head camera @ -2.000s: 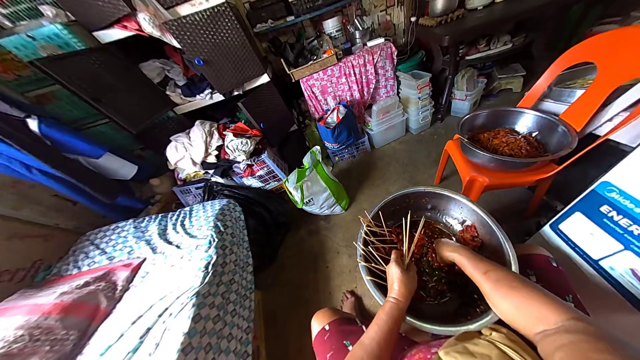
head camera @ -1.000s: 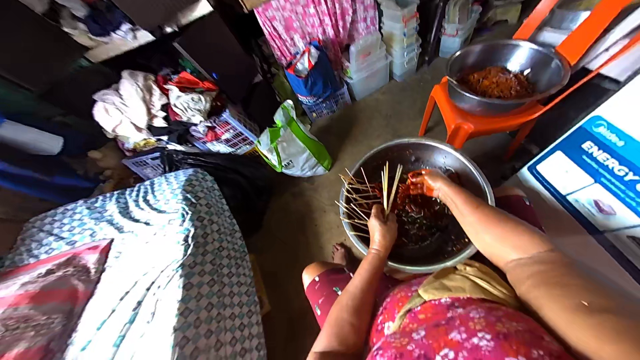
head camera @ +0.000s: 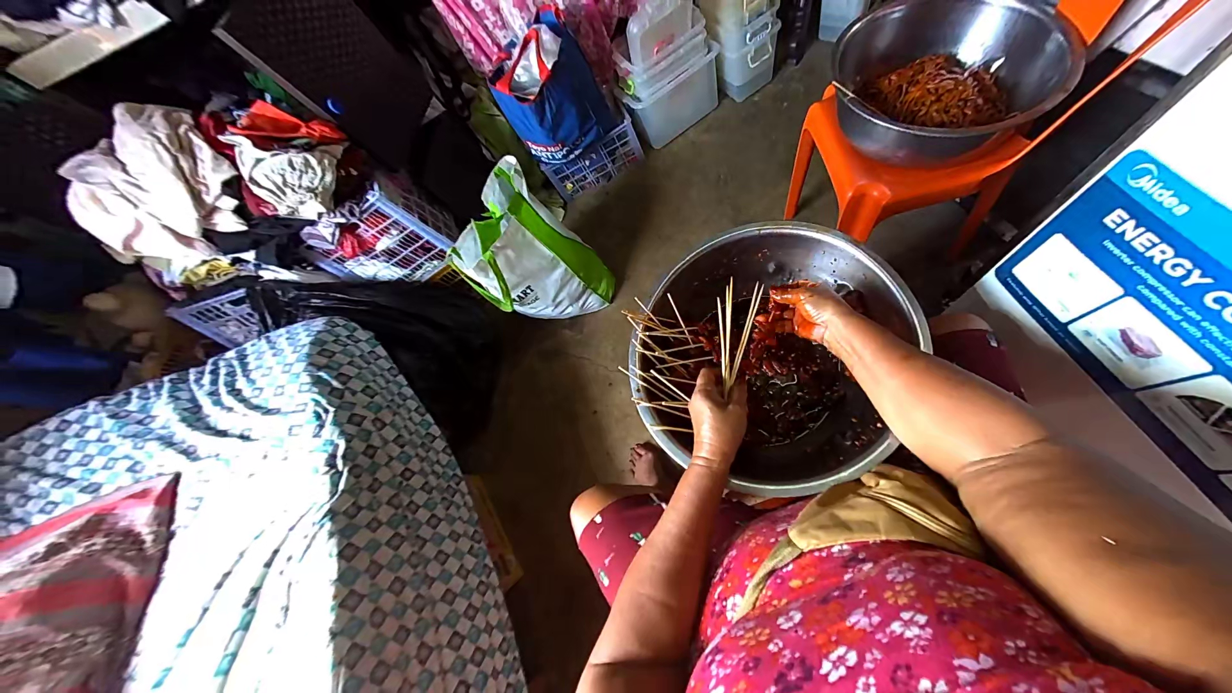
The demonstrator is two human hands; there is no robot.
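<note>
A wide metal basin point(head camera: 780, 488) rests at my lap, with dark red, sauce-coated meat point(head camera: 794, 371) inside. My left hand point(head camera: 719, 414) is closed around several thin wooden skewers point(head camera: 733, 332) that point up and away from me. More skewers point(head camera: 664, 361) lean over the basin's left rim, their inner ends in the meat. My right hand point(head camera: 807, 313), stained red with sauce, is over the right side of the meat, near the tips of the held skewers; whether its fingers hold a piece is unclear.
A second metal bowl point(head camera: 871, 144) with shredded orange-brown food stands on an orange plastic chair point(head camera: 866, 192). A boxed appliance point(head camera: 1088, 250) is at the right. A green and white bag point(head camera: 553, 269), plastic containers point(head camera: 674, 96), a clothes basket point(head camera: 395, 226) and a patterned mattress point(head camera: 414, 462) lie ahead and left.
My right hand, deep in the meat two seconds ago, has come up nearer the held skewers. My left hand keeps its hold on them. The view has tilted down.
</note>
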